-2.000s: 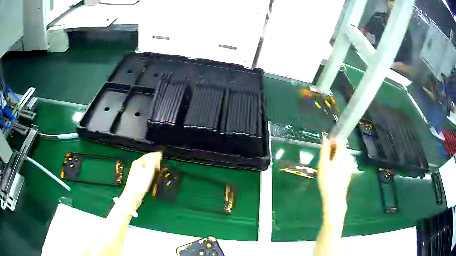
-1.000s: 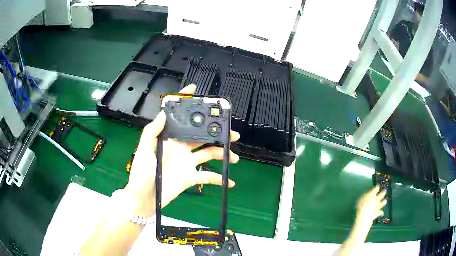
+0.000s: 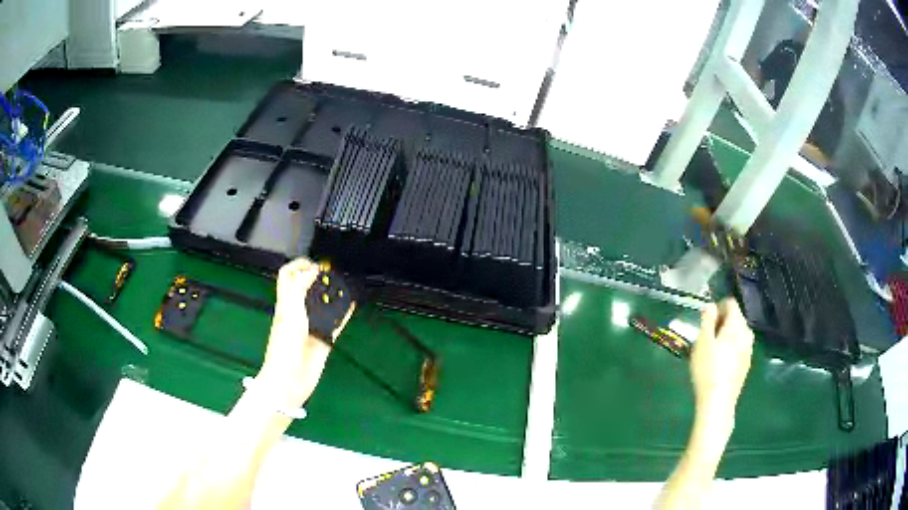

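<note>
My left hand (image 3: 302, 317) grips the camera end of a black phone middle frame (image 3: 331, 302), its gold-marked far end slanting down right over the green bench. Another middle frame (image 3: 180, 307) lies on the bench to the left, partly behind my left wrist. My right hand (image 3: 722, 349) is closed at the side of a blurred, tilted frame, whose gold-marked lower end (image 3: 661, 337) shows left of the fingers. The camera end of a further frame (image 3: 410, 488) shows on the white mat, cut off by the lower edge.
A large black tray (image 3: 373, 311) holds upright stacked frames and has bare pockets at left. A second black tray (image 3: 811, 344) is at right, beside white posts (image 3: 787, 129). A metal fixture (image 3: 45, 299) stands at far left. A small black-and-gold piece (image 3: 121, 280) lies near it.
The frame raised before me is gone from there; my left hand is now low near the tray's front edge, holding a frame. My right hand has lifted a frame from the right bench and moved up.
</note>
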